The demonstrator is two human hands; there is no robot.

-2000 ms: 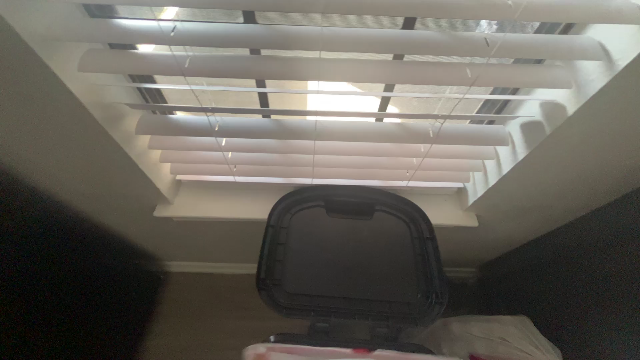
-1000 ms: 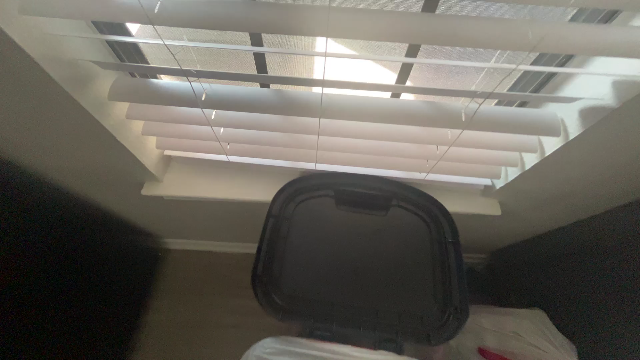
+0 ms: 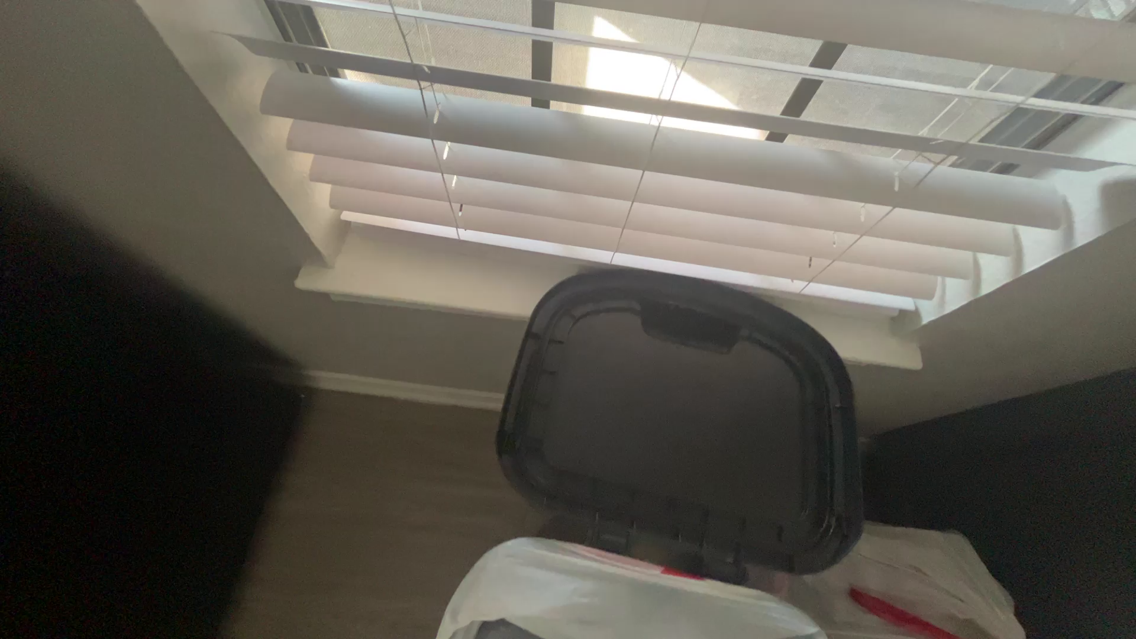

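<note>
Neither of my hands shows in the head view. A black plastic trash can lid (image 3: 674, 417) stands raised on its hinge, its underside facing me. Below it, at the bottom edge, a white plastic trash bag (image 3: 621, 595) lines the can's rim, with a bit of red at its back edge. The can's body is cut off by the frame. To the right, behind the rim, lies another whitish plastic bag (image 3: 923, 577) with a red drawstring (image 3: 896, 612).
A window with white horizontal blinds (image 3: 657, 155) and a white sill (image 3: 426, 280) is behind the lid. Dark panels or furniture sides stand at left (image 3: 115, 426) and right (image 3: 1012, 461). Wood-look floor (image 3: 373, 497) and a white baseboard (image 3: 408, 388) show between them.
The view has tilted and come closer, so more of the white bag over the rim shows. The lid stays raised throughout.
</note>
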